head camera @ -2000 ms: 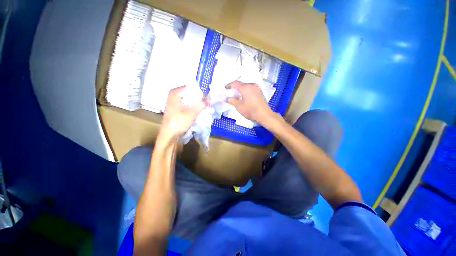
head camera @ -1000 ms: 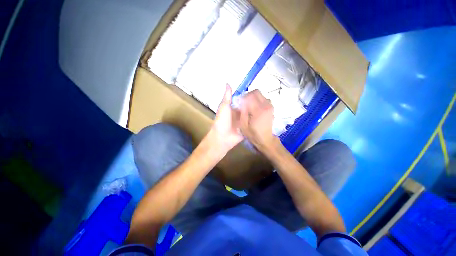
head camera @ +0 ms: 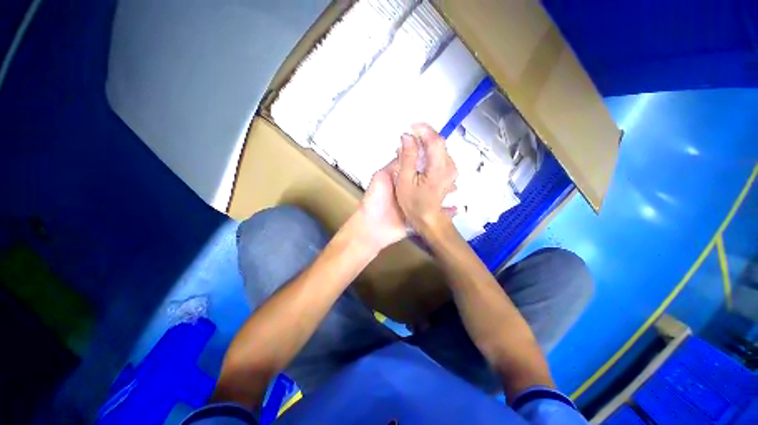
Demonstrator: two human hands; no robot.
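Note:
My left hand (head camera: 382, 207) and my right hand (head camera: 425, 178) are pressed together over the carton, right over left. A small shiny bit of crumpled clear plastic bag (head camera: 421, 158) shows between the fingers; the rest is hidden by the hands. Beyond them, the blue basket (head camera: 532, 203) sits tilted in view inside the brown carton (head camera: 287, 170). White parts (head camera: 478, 187) lie loose in the basket, with clear plastic (head camera: 499, 129) near its far end. Packed white rows (head camera: 341, 79) fill the carton's left side.
A white sheet (head camera: 453, 79) lies between rows and basket. A pale grey panel (head camera: 199, 79) stands left of the carton. Its long flap (head camera: 553, 91) sticks out at right. A blue crate (head camera: 166, 378) with crumpled plastic (head camera: 188, 310) is at lower left; blue bins (head camera: 698, 386) are at lower right.
My hands have come together from holding the spread white plastic over the basket, and the plastic is now mostly hidden between them. The view has turned, so the carton appears tilted.

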